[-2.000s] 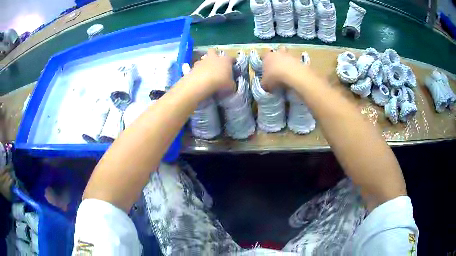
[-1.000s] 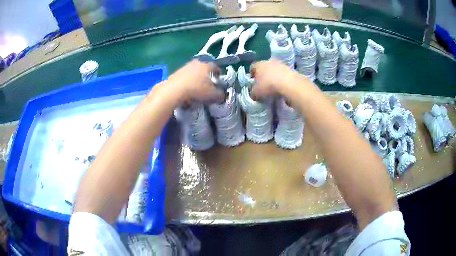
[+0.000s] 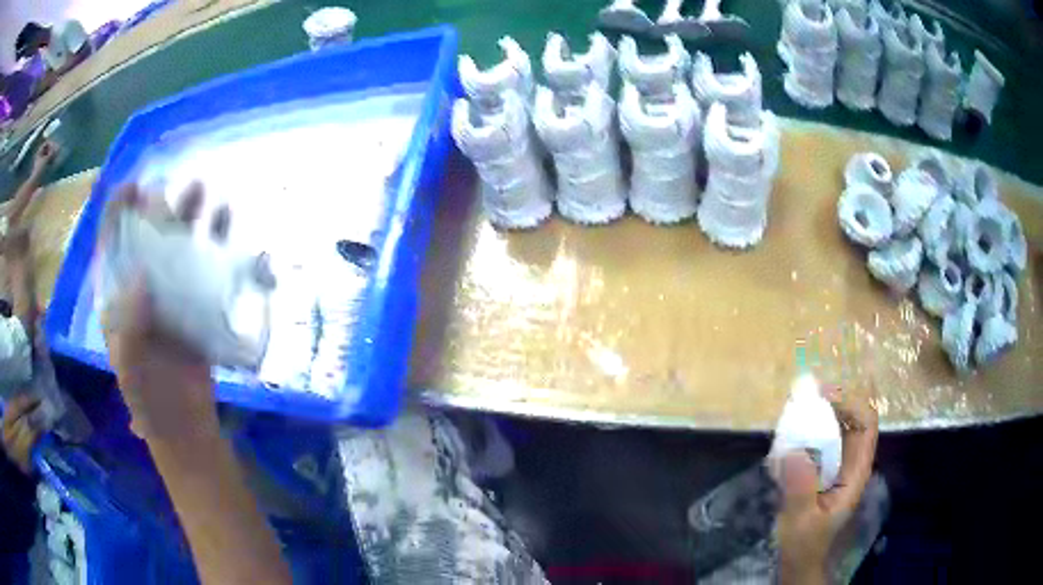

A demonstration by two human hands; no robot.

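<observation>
My left hand (image 3: 143, 309) is over the blue parts tray (image 3: 429, 206), closed around a grey-white tubular body (image 3: 212, 291); both are blurred. My right hand (image 3: 829, 480) holds the white glue bottle (image 3: 807, 429) at the bench's front edge, its thin green tip pointing up and away. Glued assemblies (image 3: 578, 149) stand upright in two close rows on the bench behind, U-shaped notches on top. More pale tubular bodies (image 3: 340, 326) lie in the tray's right part.
A pile of scalloped rings (image 3: 944, 234) lies on the bench's right. More assemblies (image 3: 860, 57) stand on the green strip (image 3: 520, 25). Long pale parts (image 3: 675, 16) lie there too. At far left are another person's hand (image 3: 20, 429) and a lower blue crate (image 3: 114, 503).
Both hands have left the standing assemblies. My left hand has moved to the tray and taken a tubular body; my right hand has picked up the glue bottle from the bench. The view has shifted.
</observation>
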